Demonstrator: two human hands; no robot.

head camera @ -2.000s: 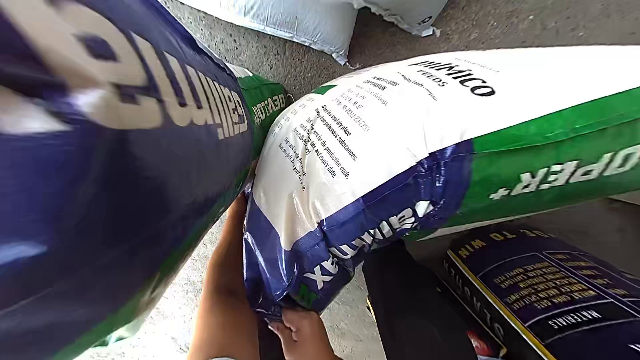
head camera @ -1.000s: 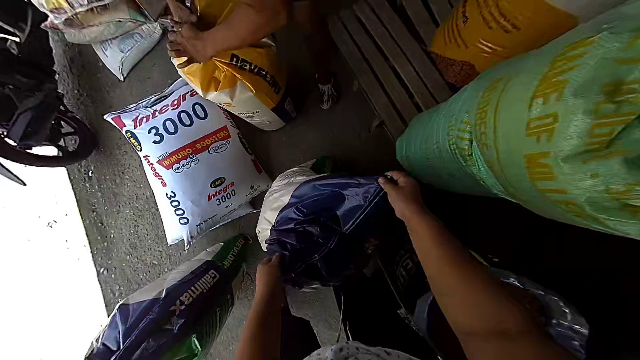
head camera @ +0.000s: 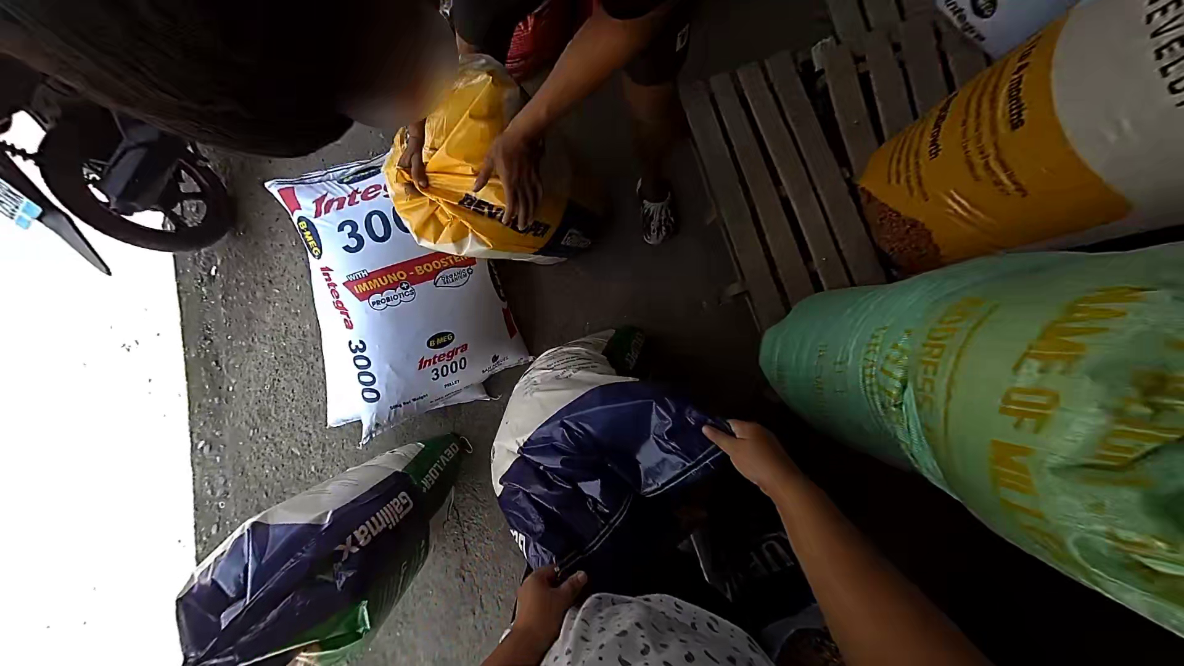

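Observation:
A blue and white plastic feed sack [head camera: 592,435] stands upright in front of me, its blue upper part creased. My right hand [head camera: 754,453] pinches one corner of its top edge. Lower down, my left hand [head camera: 546,601] grips the opposite corner. The edge runs slack between both hands, and how far the mouth is open cannot be told. Left of this sack, another blue, white and green feed sack [head camera: 314,555] rests on the concrete, touched by neither hand.
A printed white feed sack [head camera: 416,324] lies ahead. Behind it, a person's hands [head camera: 513,176] press a yellow sack [head camera: 462,213]. Wooden slats [head camera: 786,176], a yellow-white sack [head camera: 999,148] and a large green sack [head camera: 971,407] stand at right; a motorcycle wheel [head camera: 185,203] is at upper left.
The other person's head has come into view at upper left, and both that person's hands now show on the yellow sack. My hands still hold the blue sack's edge, as one second ago.

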